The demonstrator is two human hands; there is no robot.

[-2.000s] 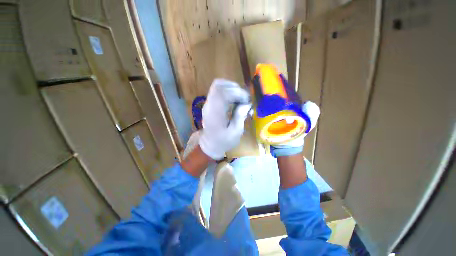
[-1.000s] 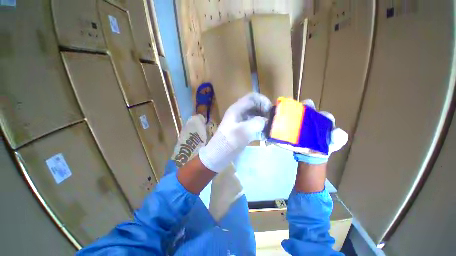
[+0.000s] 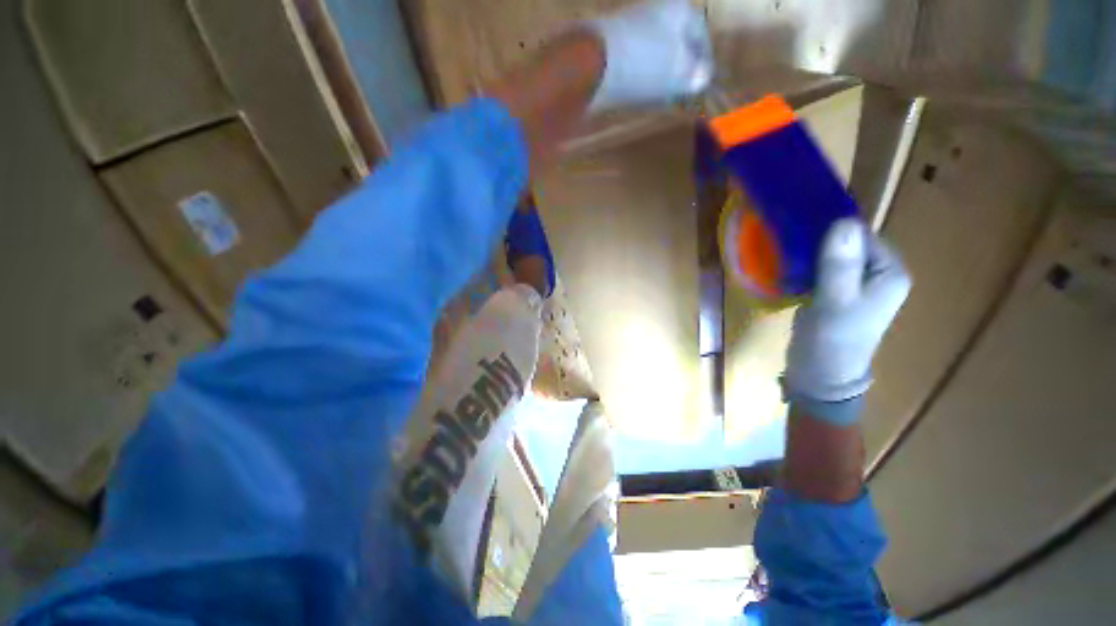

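Note:
My right hand [image 3: 844,312], in a white glove, grips a dark blue tape gun [image 3: 789,184] with an orange end, and a yellow-orange tape roll shows on its left side. My left hand [image 3: 649,51], also gloved, is blurred at the top, just up and left of the orange end. Its fingers are too blurred to tell whether it holds the tape. Below both hands lies a brown carton [image 3: 630,281] with long flaps and a dark gap between them.
Stacked cartons [image 3: 159,73] stand on the left, one with a white label. More cartons [image 3: 991,318] stand close on the right. A pale wooden surface [image 3: 459,49] lies at the top. A foot in a blue sandal [image 3: 529,251] is left of the carton.
My left hand has moved forward and away from me, apart from the tape gun. My right hand has raised the tape gun and tilted its orange end forward. The view has shifted.

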